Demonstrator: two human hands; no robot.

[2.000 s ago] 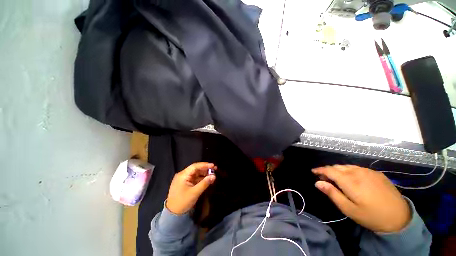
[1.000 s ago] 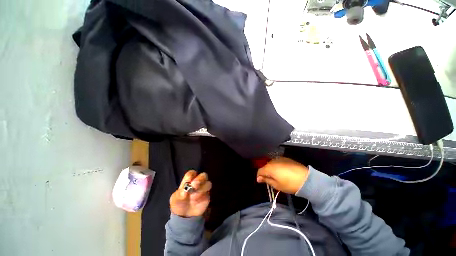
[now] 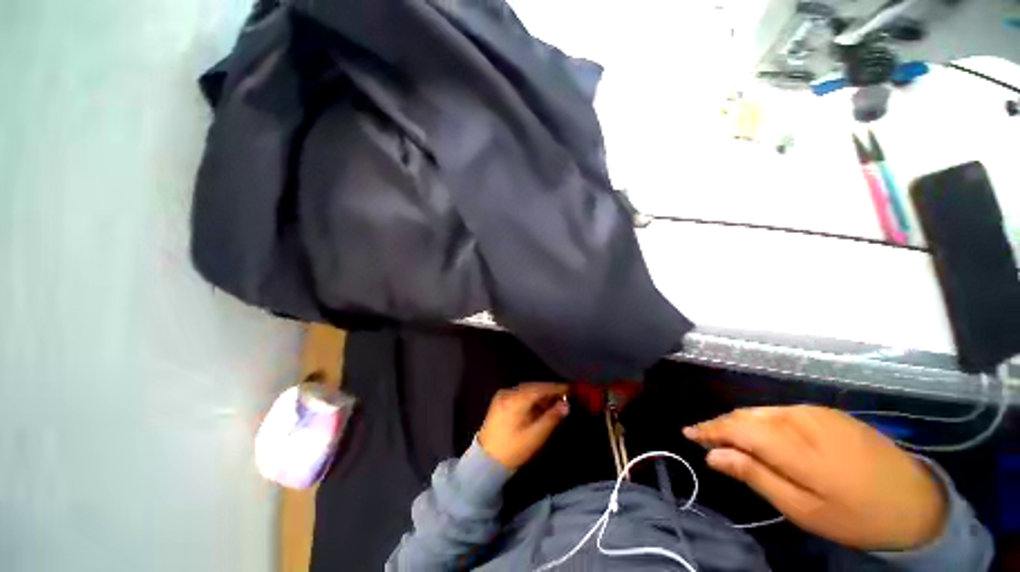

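My left hand (image 3: 521, 426) is above the lap, just below the cloth's lower edge, its fingertips pinched on a tiny metal part (image 3: 565, 398), of which only a glint shows. My right hand (image 3: 824, 474) is to the right above the lap, its thumb and fingers a little apart, with nothing visible in it. The dark cloth (image 3: 436, 179) lies in a large heap on the tabletop and hangs over its front edge. A red cloth or pouch (image 3: 610, 393) shows behind the left fingertips.
A smartphone (image 3: 971, 268) lies on the white table (image 3: 761, 285) at right. Pink and blue thread snips or pens (image 3: 885, 197) lie near the machine's needle area (image 3: 868, 69). A white cable (image 3: 613, 505) loops over the lap. A white-purple bundle (image 3: 300, 438) is low at left.
My left hand has moved right and up, towards the red cloth. My right hand has moved away from the red cloth, to the right, and its fingers have parted. The view has shifted slightly.
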